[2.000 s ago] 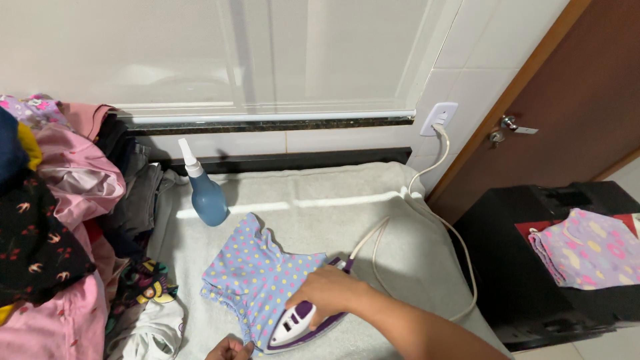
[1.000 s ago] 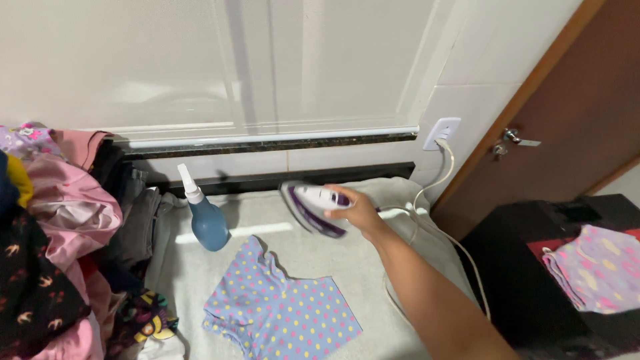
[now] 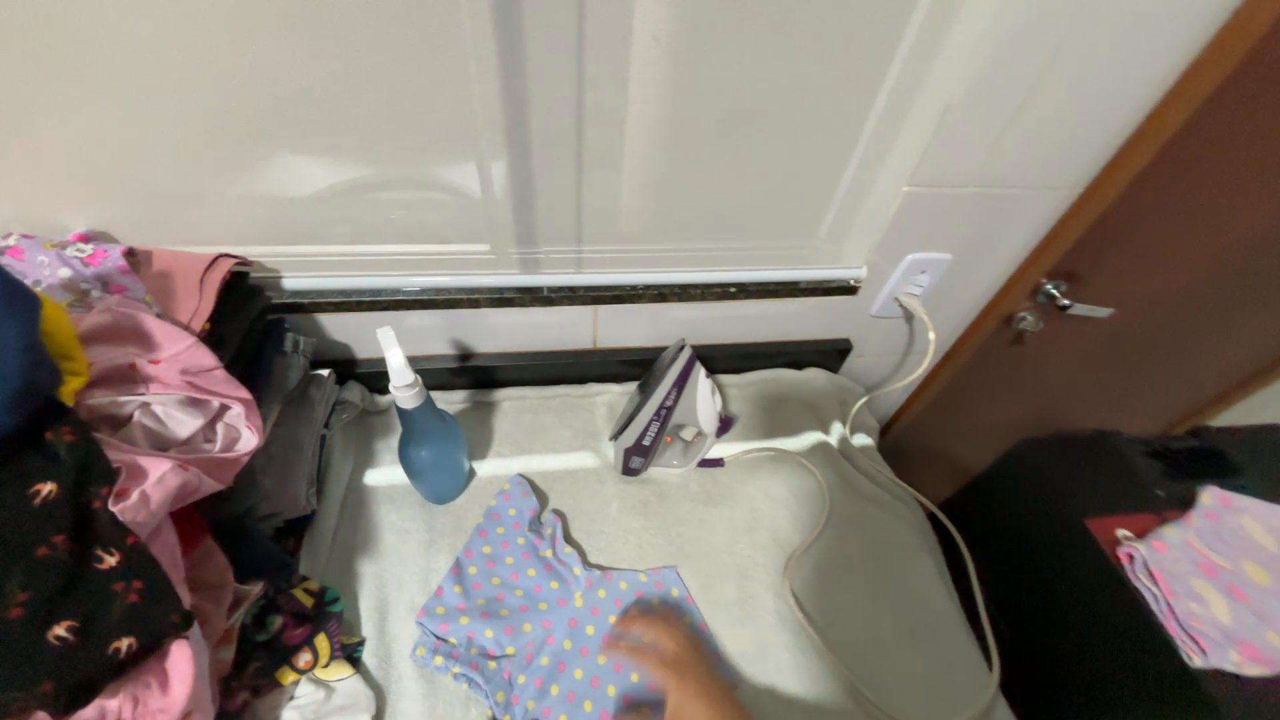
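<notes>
A blue polka-dot garment [image 3: 540, 610] lies spread on a pale padded cloth [image 3: 740, 540]. Over its lower right part is my right hand [image 3: 670, 645], blurred, and whether it grips the fabric cannot be told. My left hand is out of view. Behind the garment, a white and purple steam iron [image 3: 672, 415] stands upright on its heel, touched by no hand, its cord trailing right. A blue spray bottle [image 3: 432, 445] with a white nozzle stands on the cloth to the left of the iron.
Heaped clothes [image 3: 170, 410] line the left side. The iron's pale cord [image 3: 965, 560] loops along the right of the cloth up to a wall outlet [image 3: 912, 284]. At the right, a folded pink and lilac garment [image 3: 1215, 580] rests on a black surface beside a brown door [image 3: 1150, 230].
The iron was pressed on the garment, then lifted in my right hand; now it stands released near the wall. My right hand has come back over the garment. The left hand has left the view.
</notes>
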